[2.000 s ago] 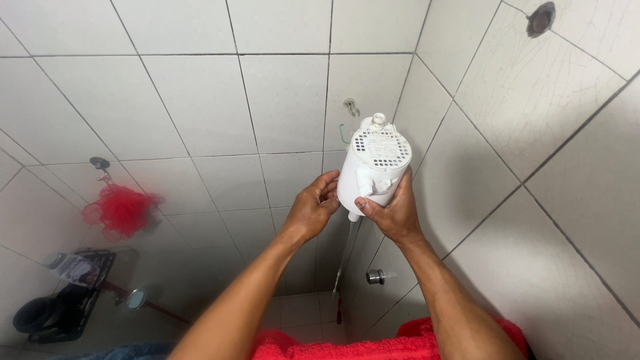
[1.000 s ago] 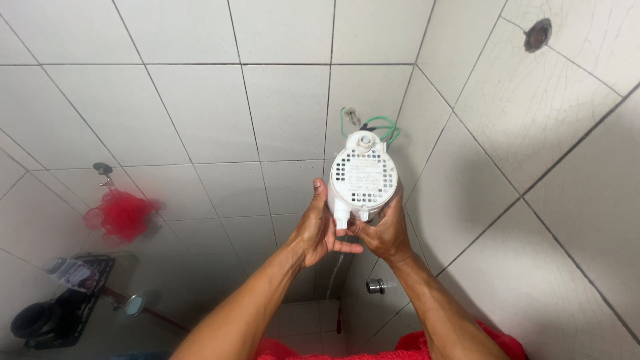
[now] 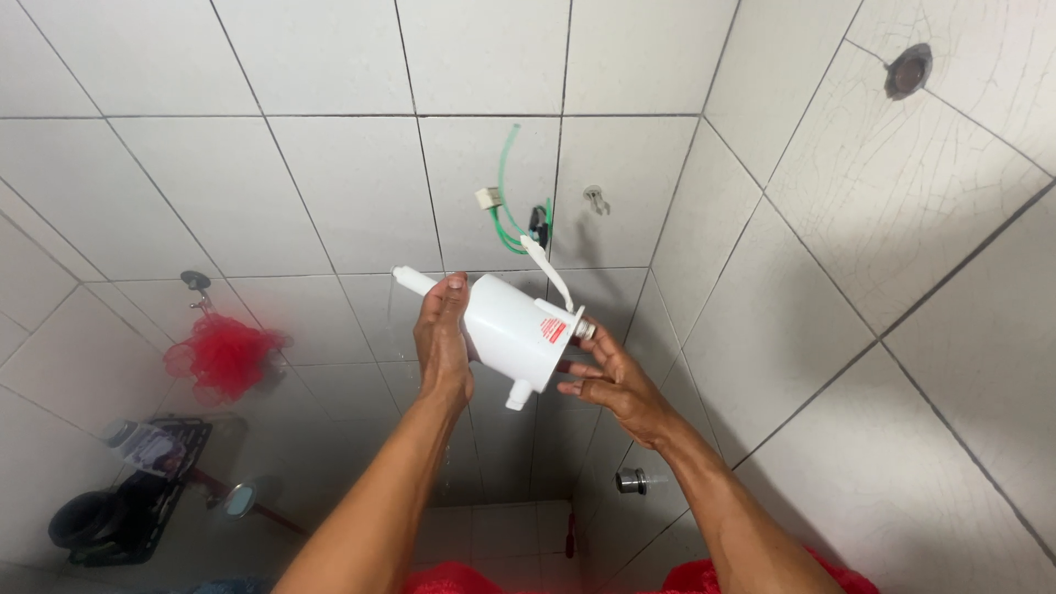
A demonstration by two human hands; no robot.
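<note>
A white plastic electric shower head lies tilted on its side between my hands, its threaded inlet to the right and a spout-like tube to the upper left. My left hand grips its left end, thumb on top. At the inlet end my right hand has its fingers spread, the index finger by the threads; whether it bears any weight is unclear. Green wires with a pale connector block and a white sleeve rise from the unit. Water drips below the left end.
Tiled walls meet at a corner on the right. A white clip and a round pipe hole are in the walls. A chrome valve juts out low. At left are a red bath pouf on a hook and a black shelf with containers.
The shower head has turned from its perforated face toward me to lying sideways. My left hand has moved to its end, and my right hand's fingers have opened beside the inlet.
</note>
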